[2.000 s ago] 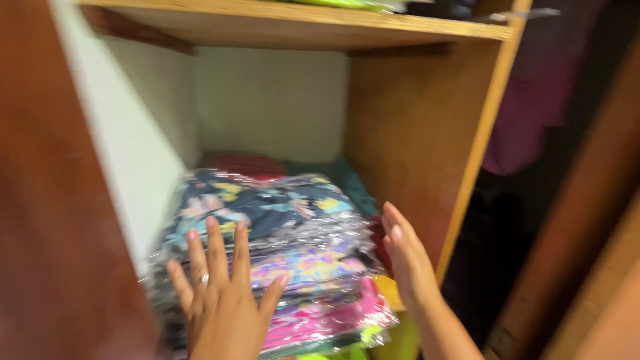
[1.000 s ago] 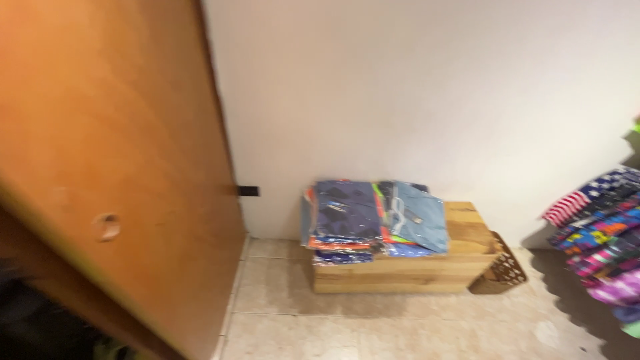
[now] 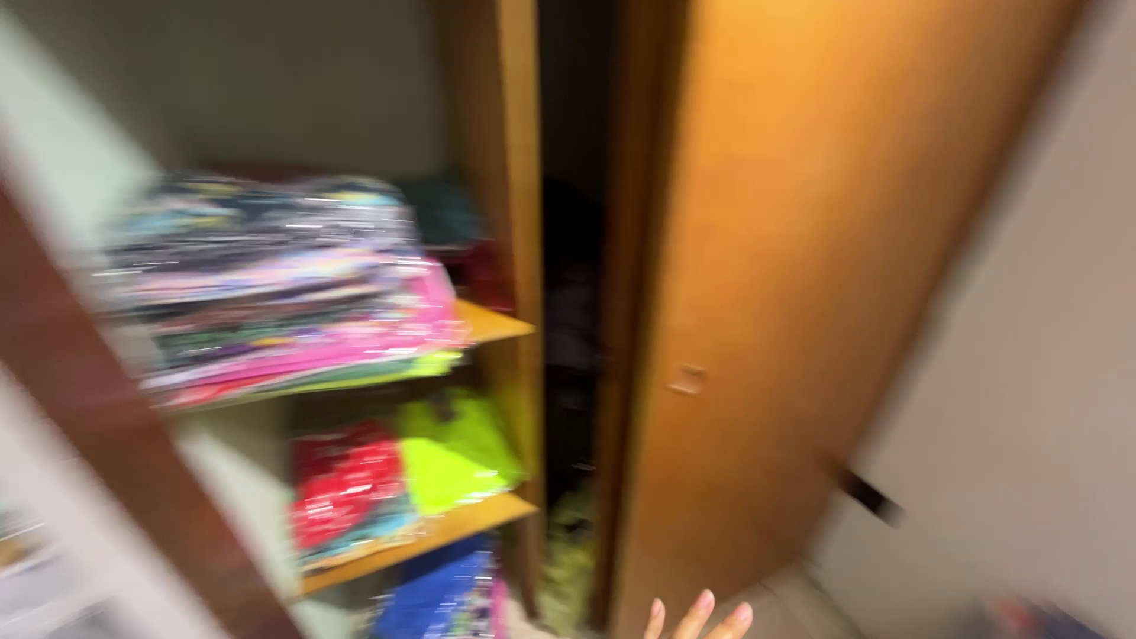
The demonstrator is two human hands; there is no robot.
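Note:
Only the fingertips of one hand show at the bottom edge, right of centre; this looks like my right hand [image 3: 697, 619], fingers apart and nothing seen in it, below the wooden cabinet door [image 3: 799, 266]. My left hand is out of view. Inside the cabinet, a stack of folded garments in clear plastic bags [image 3: 284, 284] rests on the upper shelf. Red bagged clothing [image 3: 348, 479] and a neon yellow bagged garment [image 3: 457, 457] lie on the shelf below. Blue bagged clothing [image 3: 444, 590] sits lower still. The view is blurred.
The door stands open to the right, near a pale wall [image 3: 1021, 426] with a small black fixture [image 3: 870, 497]. A dark compartment [image 3: 572, 293] holds clothes beside the shelves. A dark reddish frame post [image 3: 115, 426] crosses the left. Blurred items show at the bottom right.
Two seconds ago both hands were at the stack on the shelf; now only fingertips show, away from it. The view swung to a wooden box by the wall, then back to the cabinet.

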